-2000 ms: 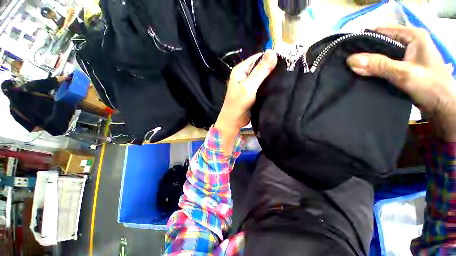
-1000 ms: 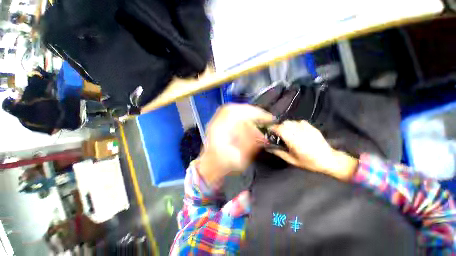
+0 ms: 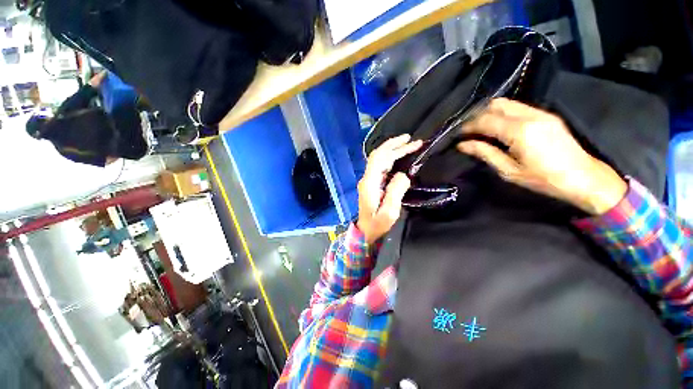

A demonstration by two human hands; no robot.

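Note:
A black fabric bag (image 3: 433, 99) lies on my lap with its zipped openings spread. Silvery zipper teeth (image 3: 486, 95) run along an opening between my hands, and a short zip end (image 3: 437, 197) sticks out below. My left hand (image 3: 384, 186) pinches the bag's edge at the near end of the zip. My right hand (image 3: 532, 152) is over the bag at the zip line, slightly blurred; whether its fingertips grip a slider is hidden. The dark apron (image 3: 517, 304) with blue embroidered characters covers my lap.
A pile of black bags (image 3: 182, 53) hangs over the wood-edged bench (image 3: 304, 76) at upper left. A blue crate (image 3: 262, 175) with a black item stands below. Another blue-rimmed bin (image 3: 681, 175) is at right. A person in dark clothes (image 3: 83, 129) is at far left.
The bag has come down from over the bench to my lap, and its openings now show spread. My hands have moved apart since one second ago. The view has turned.

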